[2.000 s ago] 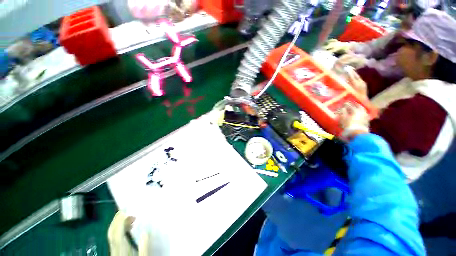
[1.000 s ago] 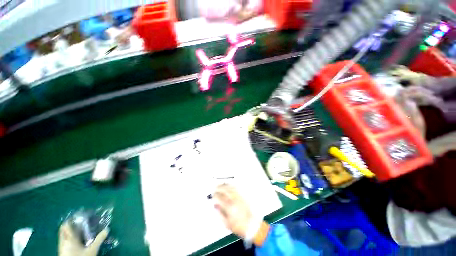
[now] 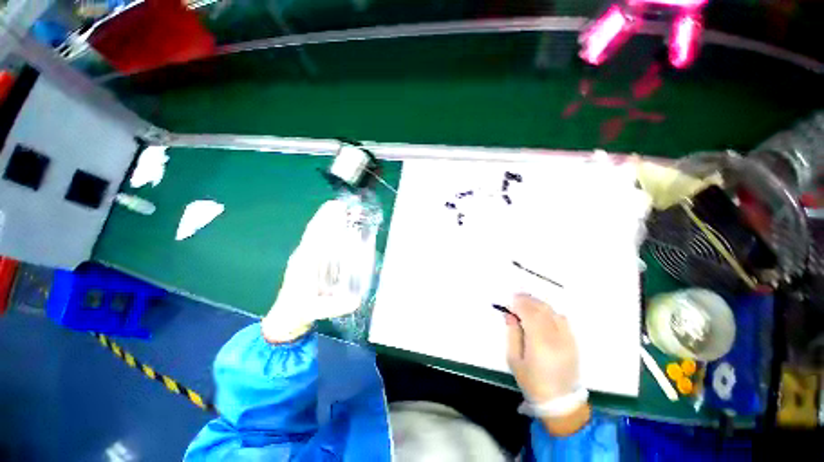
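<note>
My right hand (image 3: 542, 347), in a thin whitish glove, is over the lower right part of the white sheet (image 3: 434, 298). It holds slim dark tweezers (image 3: 507, 311), whose tip points up and left. My left hand (image 3: 316, 266), in a cream glove, is on a clear plastic bag (image 3: 360, 262) left of the sheet; its fingers are blurred and I cannot tell how it grips. Several small dark wired parts (image 3: 510, 187) lie at the far side of the sheet. A thin dark strip (image 3: 538, 274) lies beyond my right hand.
A solder spool (image 3: 351, 166) stands by the sheet's far left corner. At right are a cream cup (image 3: 690, 325), orange-yellow pieces (image 3: 681, 375), a white stick (image 3: 660, 373) and a round black fan guard (image 3: 687, 249). White scraps (image 3: 198, 217) lie left. A pink-lit item (image 3: 643, 32) is beyond.
The view has swung left. My right hand came back from the red bin to the sheet and now holds the dark tweezers. My left hand and the bag are now close beside the sheet.
</note>
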